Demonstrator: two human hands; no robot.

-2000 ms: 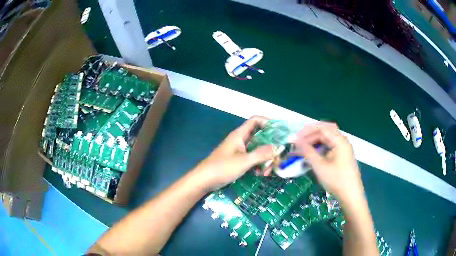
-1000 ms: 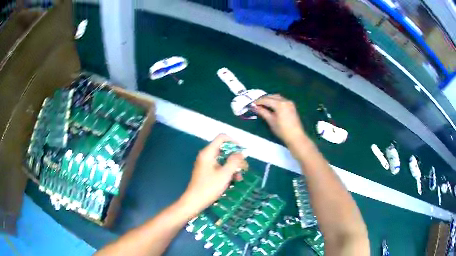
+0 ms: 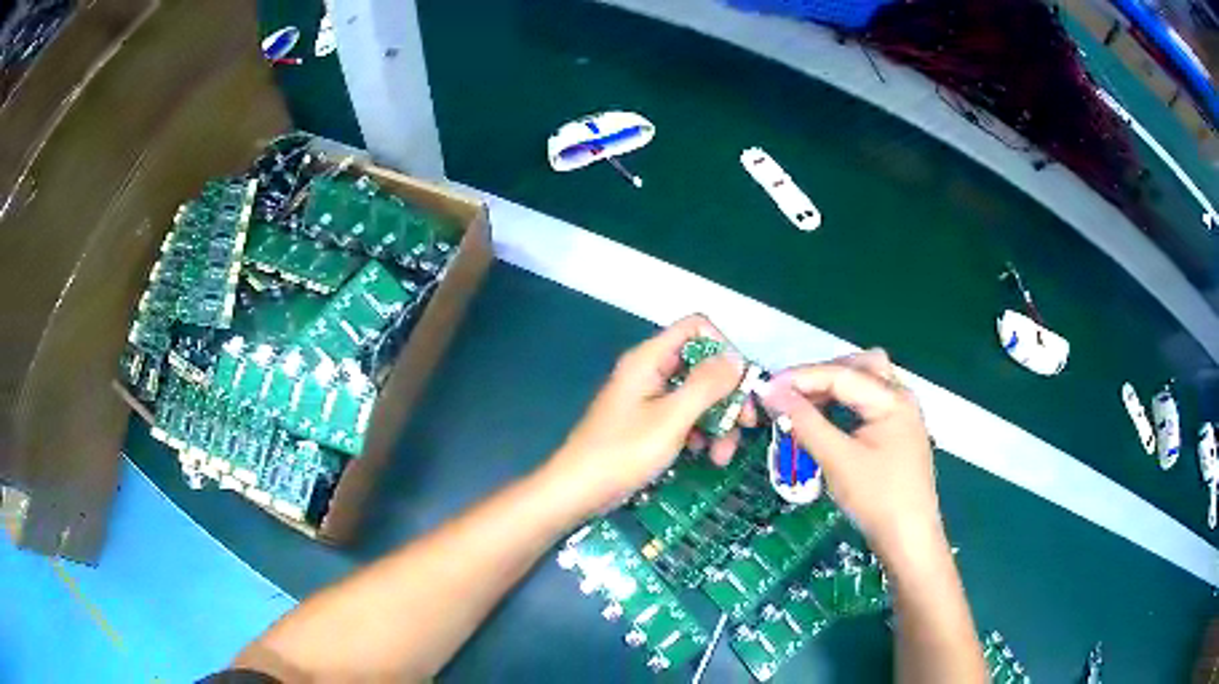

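My left hand holds small green circuit boards at its fingertips, above the bench. My right hand is right beside it, its fingertips pinching a small white end piece at the boards' edge; whether it is plugged in cannot be told. A white housing half with a blue centre and red lead hangs below the right fingertips, partly hidden by that hand. Green PCB panels lie on the bench under the hands.
An open carton packed with green panels stands at left. A pale rail divides bench and belt. On the belt lie a wired housing, a plain cover and more white parts at right. A dark-red wire heap is beyond.
My right hand has come back from the belt to my left hand with a blue-centred housing. The view has shifted, and the plain cover now lies alone on the belt.
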